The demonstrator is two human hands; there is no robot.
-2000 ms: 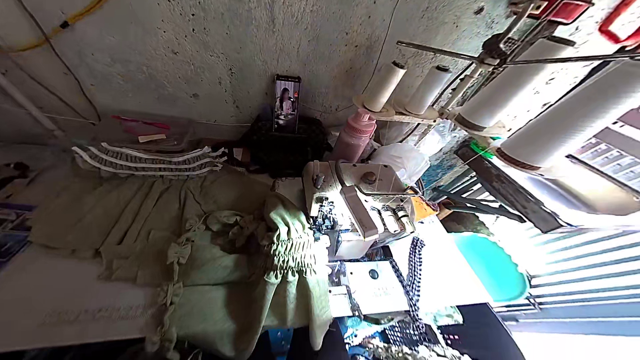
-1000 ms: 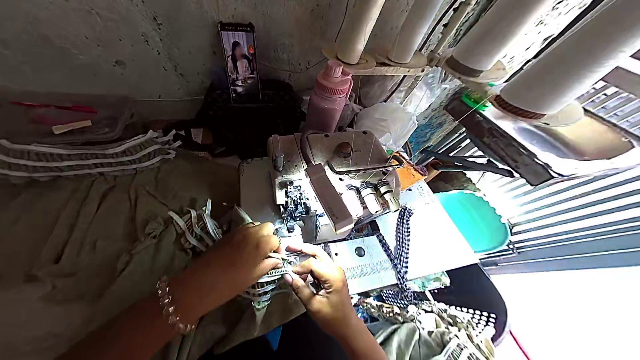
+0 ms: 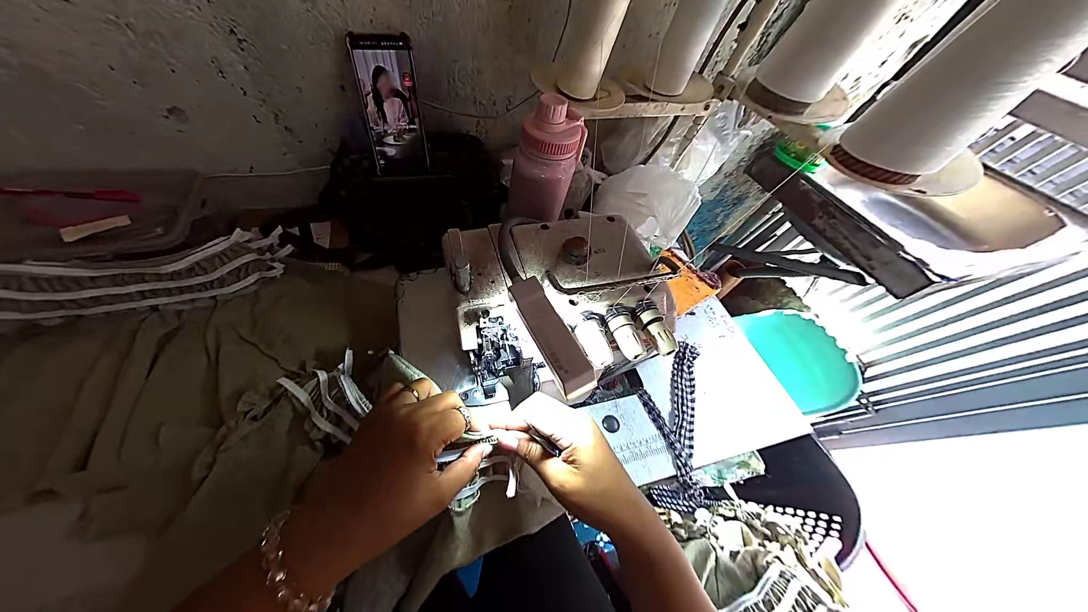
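My left hand [image 3: 416, 450], with rings and a beaded bracelet, grips the edge of an olive-green cloth garment [image 3: 170, 382] that has white elastic strips [image 3: 327, 399]. Close against it, my right hand [image 3: 565, 450] pinches the same edge between thumb and forefinger; a small dark pointed tool [image 3: 544, 442] shows in its fingers, its kind unclear. Both hands are just in front of the needle area of an overlock sewing machine [image 3: 561, 263], whose lamp lights them. The cloth spreads over the table to the left and hangs down in front.
Behind the machine stand a pink bottle [image 3: 542, 161] and a propped phone [image 3: 389, 106]. Large thread cones [image 3: 952, 93] hang at upper right. A checked strip [image 3: 682, 399] lies right of the machine. A teal basin [image 3: 799, 361] and a tub of cloth pieces [image 3: 765, 552] are at right.
Two seconds ago no hands were in view and the garment lay before the machine. Both hands then came in and took hold of its edge. The view has moved closer.
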